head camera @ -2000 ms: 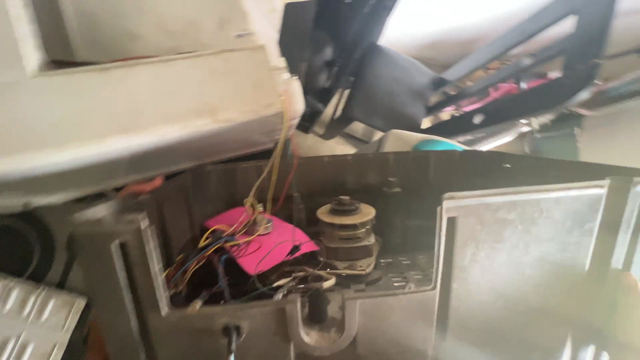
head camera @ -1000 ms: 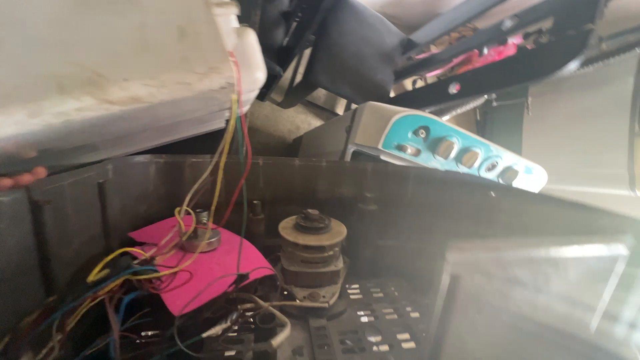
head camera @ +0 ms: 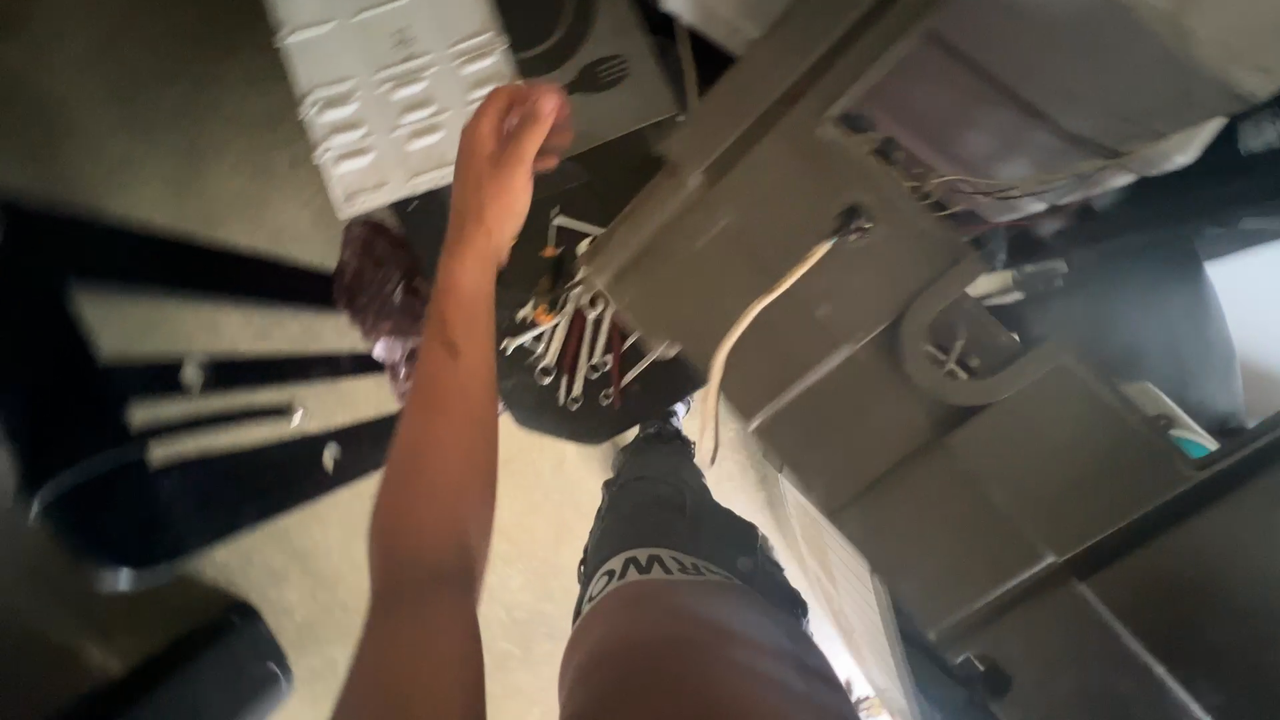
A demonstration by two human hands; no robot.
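My left hand (head camera: 508, 150) reaches out with its fingers curled, over the near edge of a white moulded plastic panel (head camera: 410, 120). Blur and the angle hide whether it grips anything. Below and right of it, several metal combination wrenches (head camera: 590, 345) and a red-handled tool (head camera: 572, 355) lie in a pile on a black surface (head camera: 560, 405). The large grey plastic appliance housing (head camera: 780, 270) stands to the right of the pile, and a pale cable (head camera: 745, 325) comes out of a hole in its wall. My right hand is outside the view.
A dark panel with a fork print (head camera: 600, 75) is beside the white panel. A dark crumpled bag (head camera: 380, 280) sits left of the wrenches. Black slatted furniture (head camera: 230, 370) stands at the left. Loose wires (head camera: 960, 185) run along the housing's upper edge.
The view has swung strongly, from the housing's inside to its outer wall and the floor. My left hand and forearm are now in view, along with the wrenches.
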